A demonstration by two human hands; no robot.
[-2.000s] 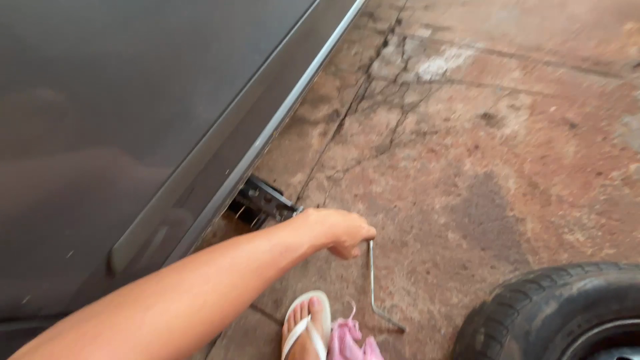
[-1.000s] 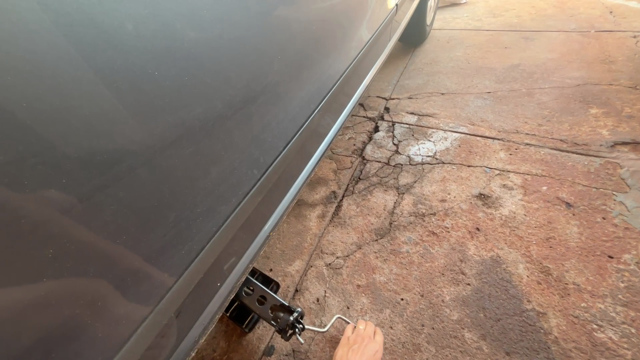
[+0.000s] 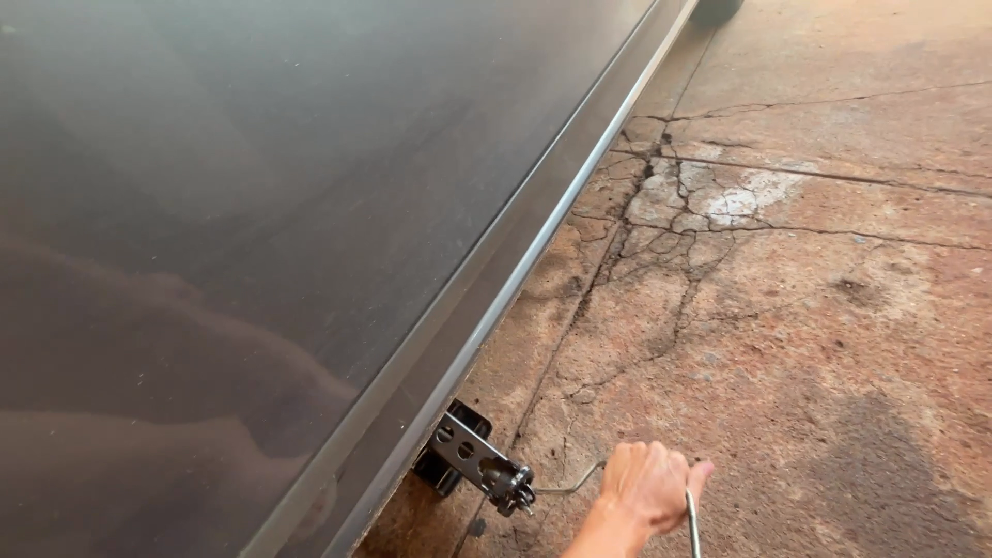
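A black metal scissor jack (image 3: 469,453) stands low beside the car's sill, partly hidden under the car's edge. Out of its joint runs a bent metal crank handle (image 3: 570,490), and my left hand (image 3: 647,484) is closed around the middle of that handle, knuckles up and thumb toward the right. Beyond the fist the rod continues down and leaves the picture at the bottom edge. My right hand is outside the view.
The car's dark side panel (image 3: 271,194) and its sill strip (image 3: 504,302) fill the left. Cracked, stained concrete (image 3: 775,333) lies on the right. Part of a tyre (image 3: 717,9) shows at the top.
The view has shifted; the sandalled foot, pink cloth and loose wheel of the earliest frame are out of it. My left hand and the crank have changed position relative to the jack.
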